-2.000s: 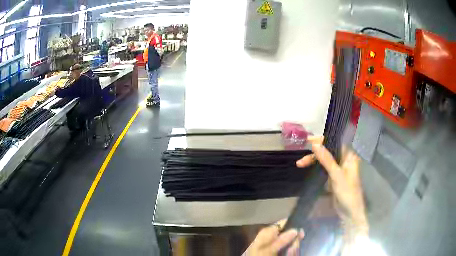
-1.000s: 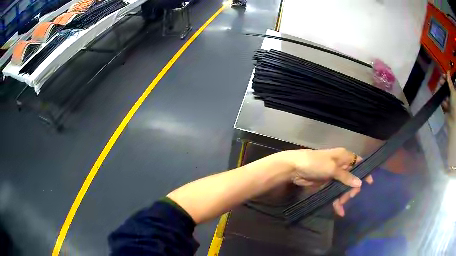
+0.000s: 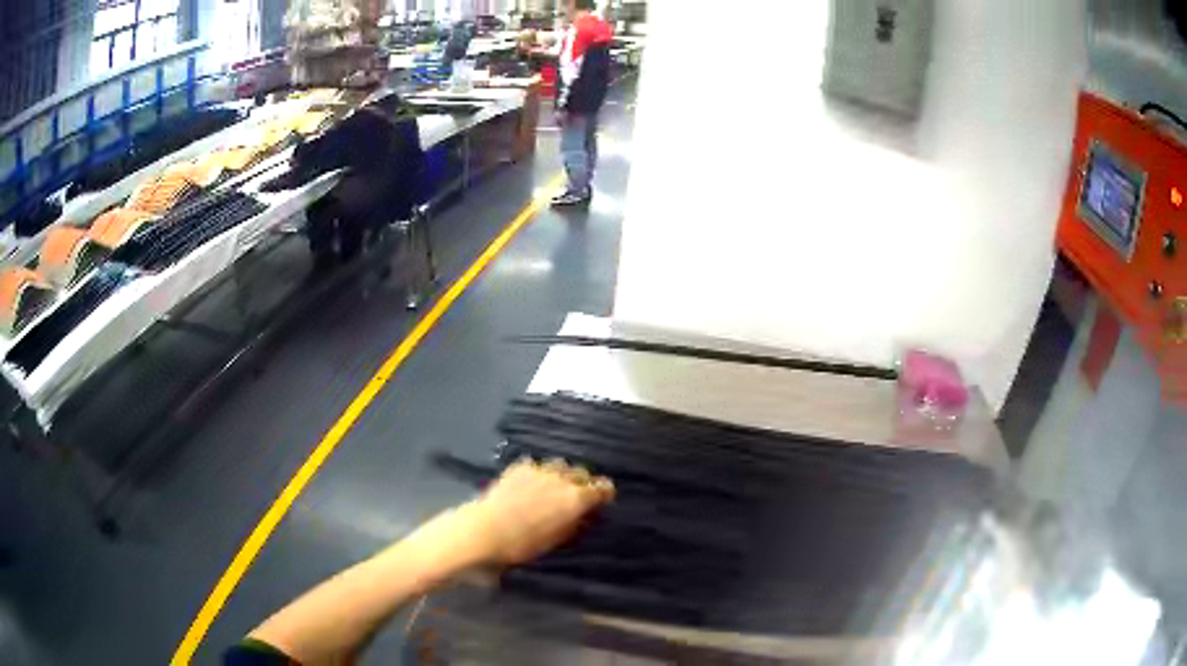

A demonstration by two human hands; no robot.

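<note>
A wide bundle of long, narrow black straps [image 3: 807, 520] lies across the steel table [image 3: 768, 384]; its near part is blurred. My left hand [image 3: 540, 510] is at the left end of the bundle, fingers curled over black straps, with dark strap ends sticking out to the left of the fist. My right hand is not visible; bright glare covers the lower right. A single black strap [image 3: 729, 351] lies along the back of the table, its left end past the edge. Its right end meets a pink item in clear wrap [image 3: 932, 388].
An orange control panel [image 3: 1126, 208] with a screen stands at right. A white pillar [image 3: 807, 195] rises behind the table. At left, a long white table [image 3: 169, 306] holds orange pieces and black straps, with a seated person [image 3: 371, 163]. Another person [image 3: 585, 104] stands in the aisle.
The strap bundle that both hands held at an angle is now down on the table pile. My left hand has moved to its left end. My right hand has left view. The view has tilted up.
</note>
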